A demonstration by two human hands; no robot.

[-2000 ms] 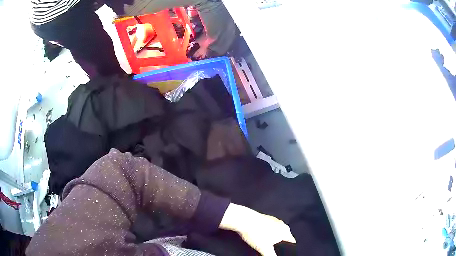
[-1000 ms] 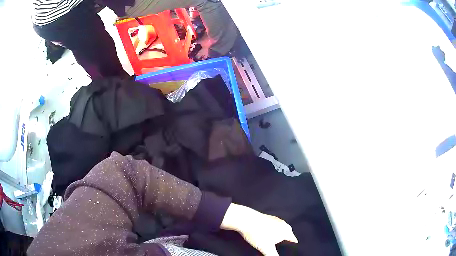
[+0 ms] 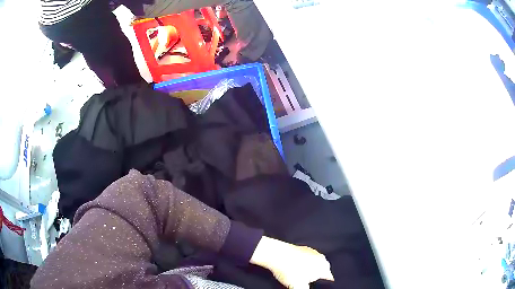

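Black cloth garment pieces [image 3: 293, 214] lie heaped from the left, over the blue crate and down to the bottom edge beside the white table. My left hand [image 3: 291, 262] rests at the bottom centre against this cloth, with its back up and its fingers bent down. The fingertips are hidden or cut off by the lower edge, so I cannot tell whether they grip the cloth. My sleeve is purple-brown with light specks. My right hand is not in view.
The blue crate [image 3: 274, 131] holds clear plastic under the cloth. A red crate [image 3: 195, 48] stands beyond it. The overexposed white table [image 3: 418, 141] fills the right side. Another person's striped and black clothing shows at top left. Dark scraps lie on the floor.
The fingers and thumb of my left hand have drawn slightly closer together, and the hand has shifted a little. The cloth and crates look almost the same.
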